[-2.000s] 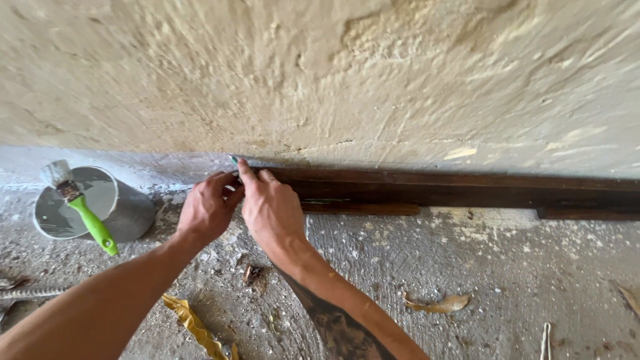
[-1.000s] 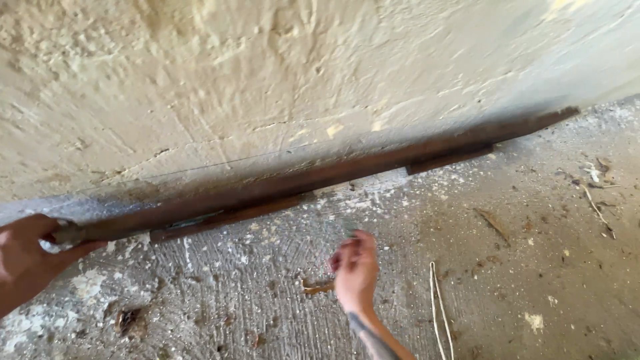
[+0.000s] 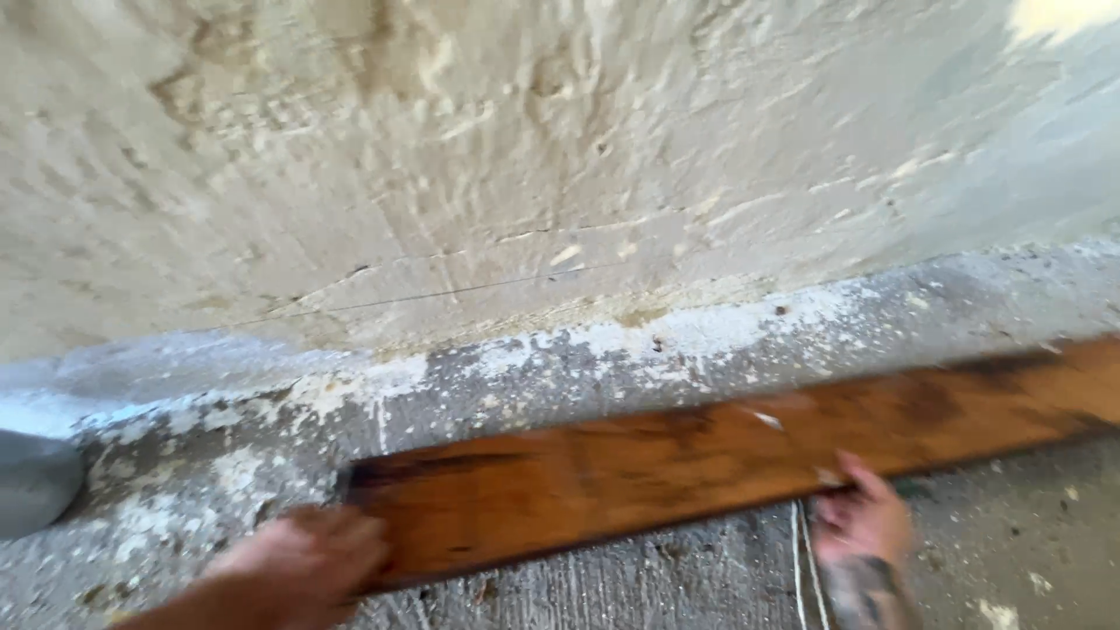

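Observation:
A long wooden board [image 3: 647, 464], reddish brown with dark stains, slants across the lower part of the view, its broad face showing. My left hand [image 3: 306, 560], blurred, grips the board's left end. Farther right, my right hand [image 3: 862, 516] holds the lower edge, with the thumb on the face and the fingers curled beneath. The board's right end is out of view.
Behind the board rises a rough plaster wall [image 3: 525, 175]. White paint patches mark the concrete floor [image 3: 210, 490] along its base. Part of a grey bucket [image 3: 35, 481] shows at the left edge. A pale cord [image 3: 809, 569] hangs or lies beside my right wrist.
The board has come away from the wall's base, and its broad face now shows. My right hand, apart from the board one second ago, now holds its lower edge.

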